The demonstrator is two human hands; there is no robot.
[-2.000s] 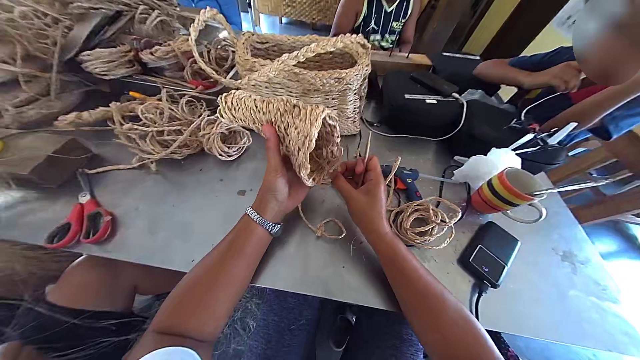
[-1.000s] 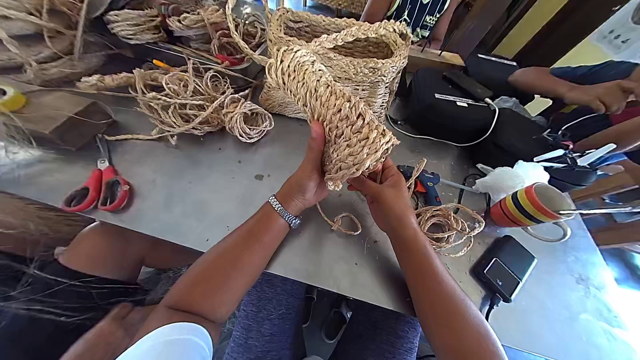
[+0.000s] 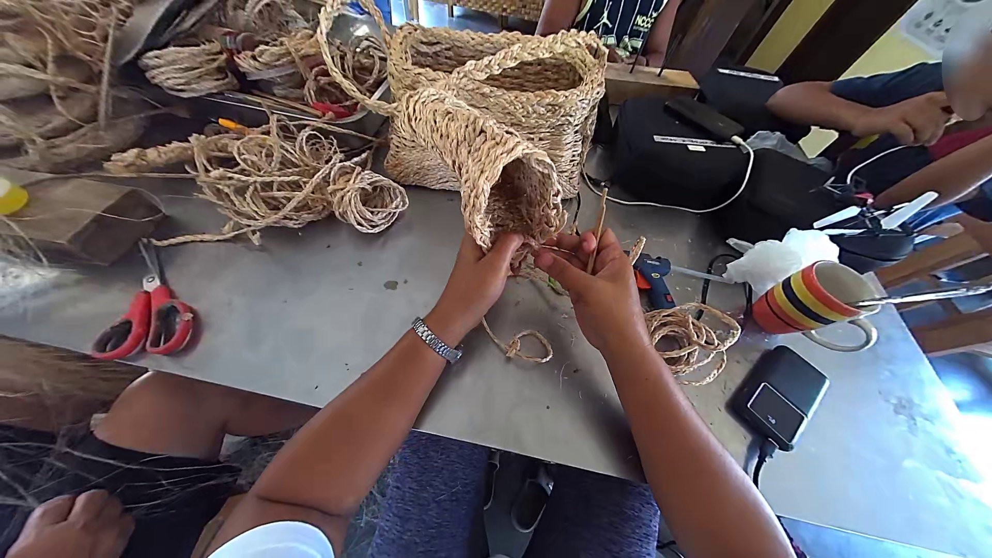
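Observation:
My left hand [image 3: 480, 279] grips the rim of a small tubular piece woven from braided fiber cord [image 3: 473, 155], its hollow end turned toward me. Close by on the right, my right hand [image 3: 593, 287] pinches a thin stick-like tool [image 3: 600, 225], pointing upward, and its fingertips are at a strand by the rim. Behind the piece stands a larger woven basket [image 3: 573, 147] with braided handles. A looped end of cord [image 3: 527, 346] lies on the table below my hands. Right of my right hand are a coil of cord [image 3: 690, 341] and a blue glue gun [image 3: 656, 279].
Red-handled scissors [image 3: 147, 322], a wooden block [image 3: 85, 213] and tangled cord [image 3: 271, 178] lie left on the metal table [image 3: 372, 287]. At right are a striped mug [image 3: 806, 298], a power bank [image 3: 779, 399], white plastic [image 3: 783, 260] and black cases [image 3: 674, 155]. Other people sit nearby.
The woven piece has turned since one second ago, so its hollow end shows again. The thin tool now stands up plainly from my right hand.

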